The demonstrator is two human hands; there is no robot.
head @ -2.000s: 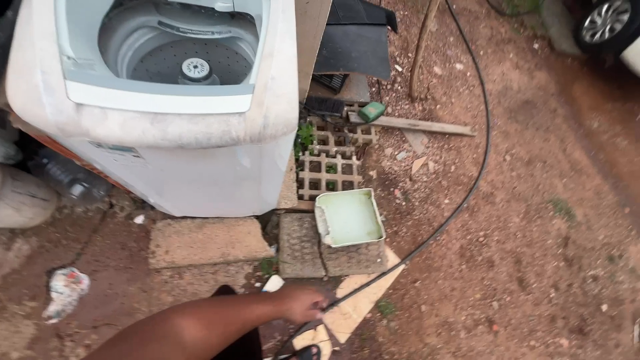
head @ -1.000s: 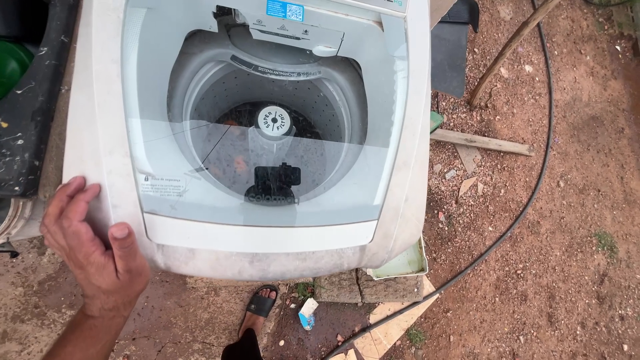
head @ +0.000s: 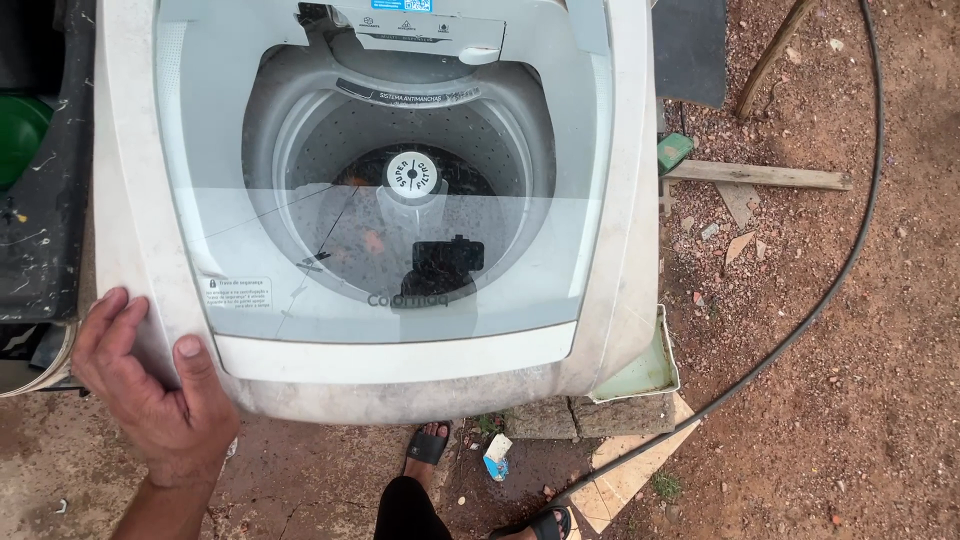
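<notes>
A white Colormaq top-loading washing machine point(head: 637, 225) fills the middle of the head view. Its clear lid point(head: 247, 255) is down, with the metal drum point(head: 330, 142) and a round white filter cap point(head: 412, 175) showing through it. My left hand point(head: 161, 397) rests on the machine's front left corner, thumb on top and fingers spread along the side, grasping nothing. A dark reflection lies on the lid. My right hand is out of view.
A black hose point(head: 795, 334) curves over reddish gravelly ground at the right. A wooden plank point(head: 765, 175), a green object point(head: 674, 152) and a pale green tray point(head: 649, 371) lie beside the machine. Below are my sandaled feet point(head: 427, 446) and a broken tile point(head: 634, 465). A black container point(head: 45, 240) stands left.
The view has shifted strongly onto the machine. Two seconds ago a hand was low by the hose. My left hand has been on the machine's corner since one second ago.
</notes>
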